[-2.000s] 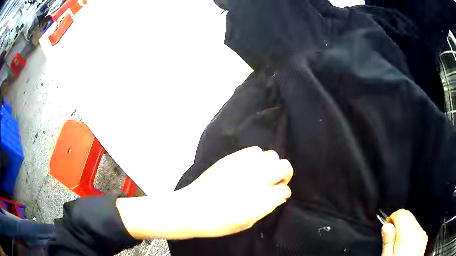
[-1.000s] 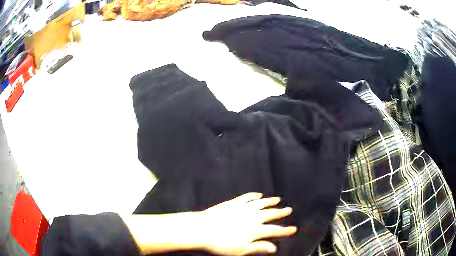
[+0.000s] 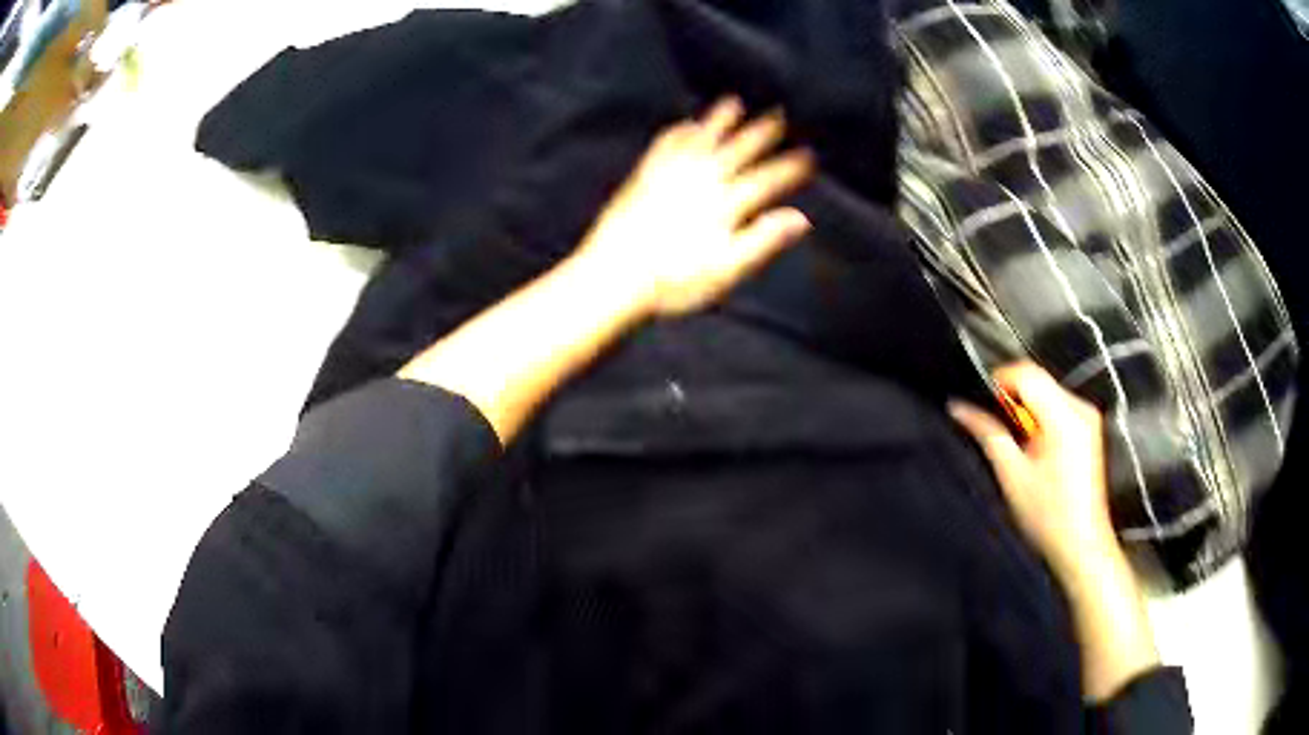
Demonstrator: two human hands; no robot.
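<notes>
The black jacket [image 3: 747,560] lies spread over the white table, with a raised seam across its middle and a small pale speck near it. Its plaid lining [image 3: 1062,244] shows at the right in black, grey and cream checks. My left hand [image 3: 696,216] is on or just over the upper part of the black cloth, fingers spread, holding nothing. My right hand [image 3: 1041,445] is at the edge between black cloth and lining, closed around the orange-red handle of the thread snips [image 3: 1016,408]. The blades are hidden.
The white table [image 3: 129,345] extends along the left. A red stool [image 3: 72,646] stands at the lower left. A flat dark object [image 3: 55,161] lies at the table's upper left, near a blurred brown box [image 3: 46,65]. More dark cloth [image 3: 1220,129] is at the upper right.
My left hand has moved up over the jacket. The jacket's front part now fills the lower view. My right hand, out of view one second ago, shows again at the lining's edge.
</notes>
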